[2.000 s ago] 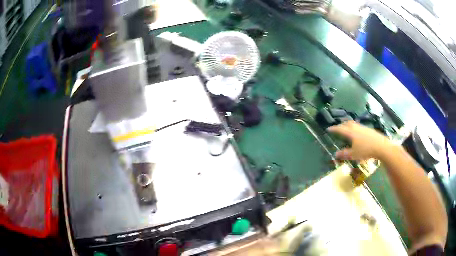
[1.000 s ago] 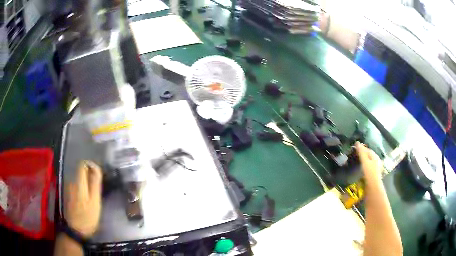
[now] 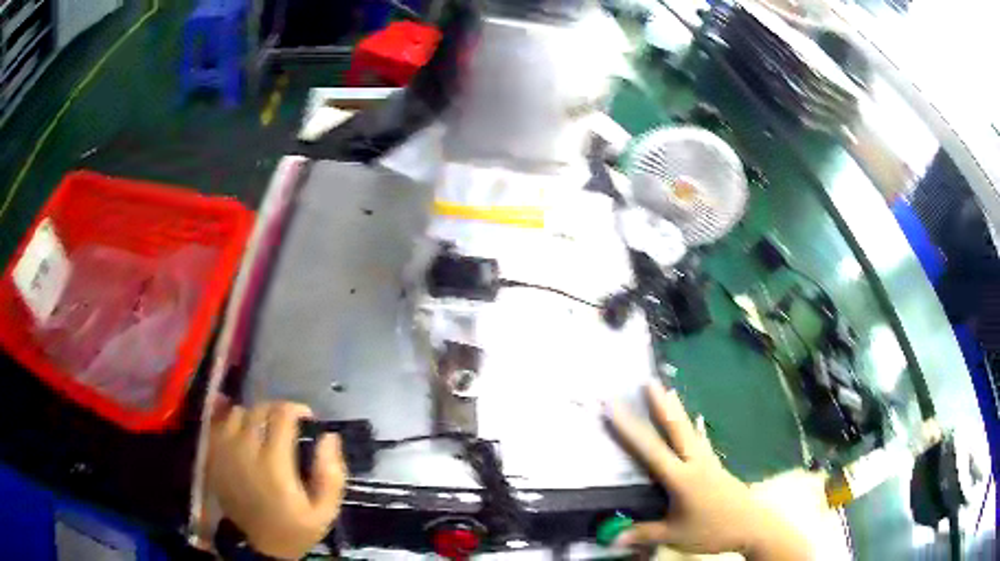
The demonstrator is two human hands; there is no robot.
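Note:
A black power adapter [image 3: 463, 276] lies in the fixture below the silver welding horn [image 3: 510, 93] with its yellow band. Its cable runs right across the machine base plate [image 3: 318, 274]. My left hand [image 3: 269, 477] grips the left end of a second black adapter [image 3: 349, 447] at the plate's front left; its cable trails right to a dark bundle at the front edge. My right hand [image 3: 691, 482] is empty, fingers spread over the front right corner, thumb by the green start button [image 3: 614, 530]. Whether the thumb touches the button is unclear.
A red basket [image 3: 154, 416] with clear bags stands left. A red button [image 3: 454, 537] is at the front edge. The clamp bar [image 3: 461, 384] is before the fixture. A white desk fan [image 3: 688, 189] and scattered adapters [image 3: 839, 384] are right, near a yellow-black bar [image 3: 840, 488].
The view has swung left. My right hand has left the adapters on the belt and come to the plate's front right corner. My left hand, beside the fixture a second ago, is now nearer the front edge.

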